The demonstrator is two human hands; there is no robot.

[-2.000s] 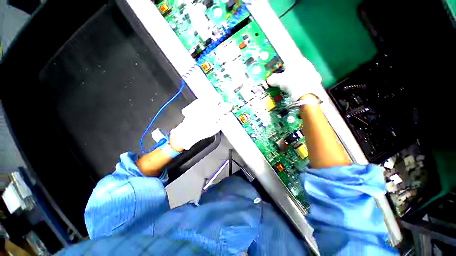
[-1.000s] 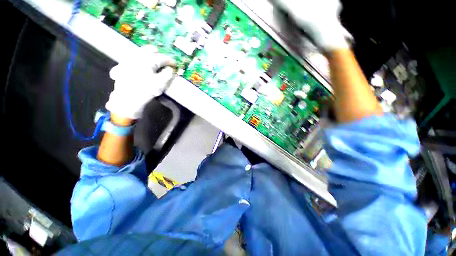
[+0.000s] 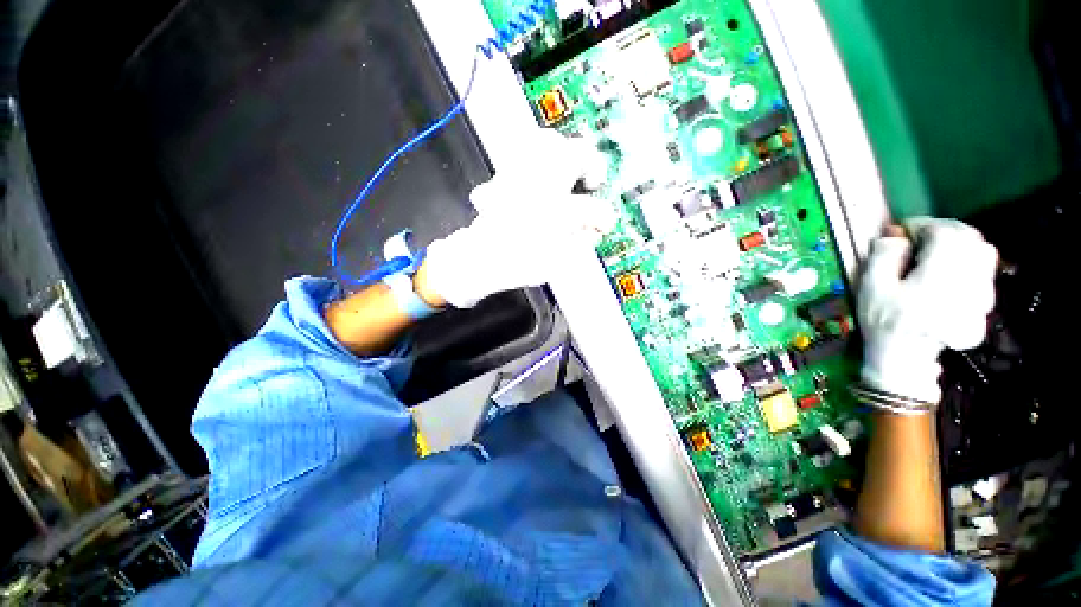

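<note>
Green circuit boards (image 3: 771,344) crowded with parts lie in a row between two pale conveyor rails (image 3: 646,439). My left hand (image 3: 516,225), in a white glove with a blue wrist strap (image 3: 405,285), rests over the near rail at the boards' left edge. Its fingers are washed out by glare, so I cannot tell if they grip anything. My right hand (image 3: 931,302), in a white glove, is at the far rail, right of the boards, with its fingers curled. What is under the fingers is hidden.
A large black tote (image 3: 296,142) stands left of the line. A green surface (image 3: 948,95) lies beyond the far rail. A dark parts tray (image 3: 1019,356) is right of my right hand, with small pale pieces (image 3: 1002,510) heaped below it. A blue cord (image 3: 391,160) runs from my wrist to the rail.
The view has turned and shifted. My right hand was blurred over the parts area at the top and is now lower, by the far rail. My left hand stays at the near rail.
</note>
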